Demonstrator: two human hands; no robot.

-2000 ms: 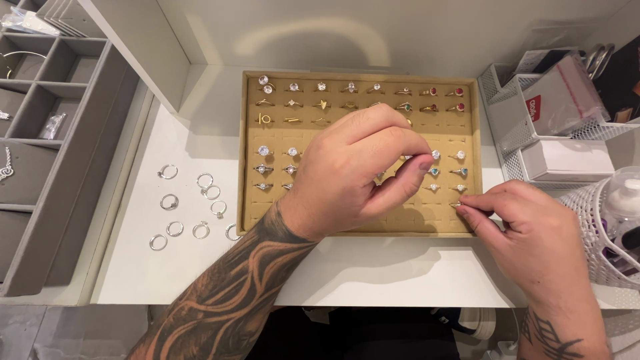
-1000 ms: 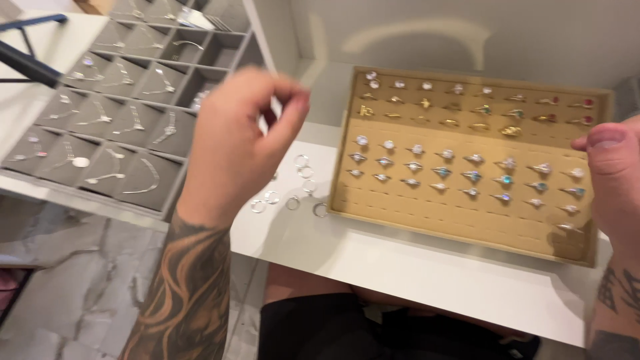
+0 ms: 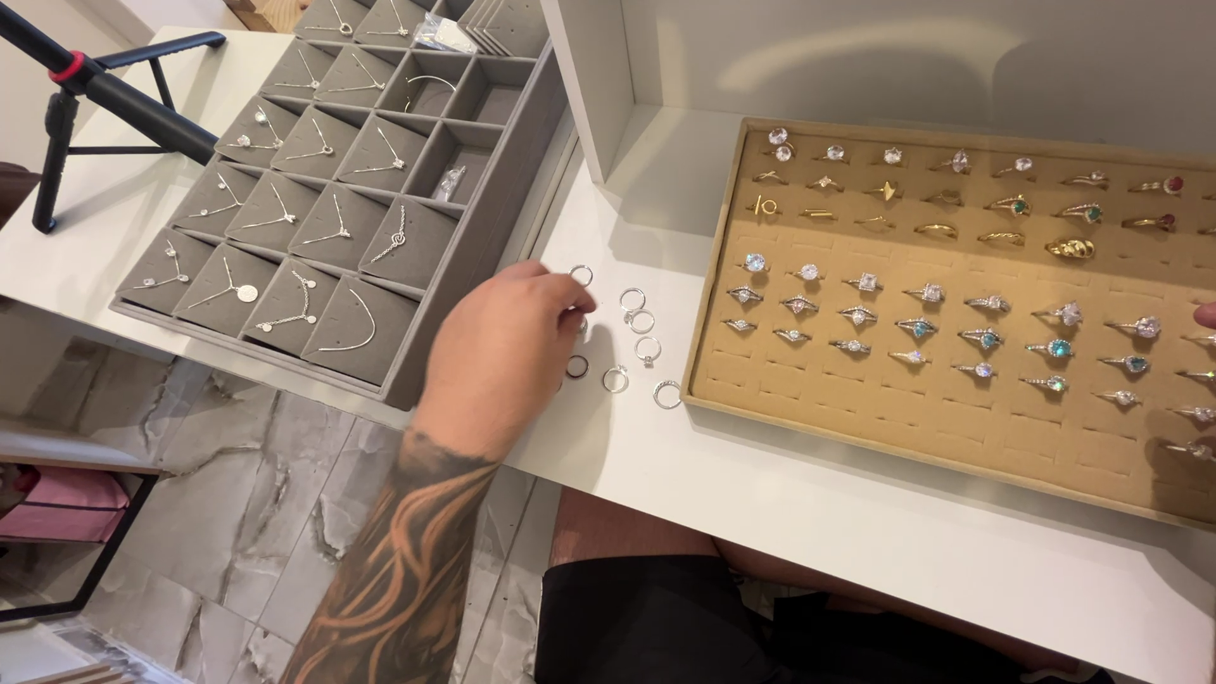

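My left hand [image 3: 508,356] is over the loose silver rings on the white shelf, its fingertips beside a ring [image 3: 581,275] at the group's left side. Whether it grips a ring is hidden by the fingers. More silver rings, one with a stone [image 3: 648,351] among them, lie flat between that hand and the tan ring tray [image 3: 712,285]. Slots in the tray's padding hold rows of upright rings, gold-coloured ones at the back and silver-coloured ones with clear or blue stones [image 3: 1059,348] in front. Of my right hand [image 3: 1205,314], only a fingertip shows at the right edge, over the tray.
A grey compartment tray [image 3: 404,366] with necklaces on cards stands at the left. Behind it are black tripod legs [image 3: 142,104]. An upright white panel [image 3: 589,85] rises at the back of the shelf [image 3: 807,494]. Marble-patterned floor [image 3: 237,475] shows below.
My left hand has moved from over the ring tray to the loose rings at its left. The view has swung left, leaving my right hand almost out of sight.
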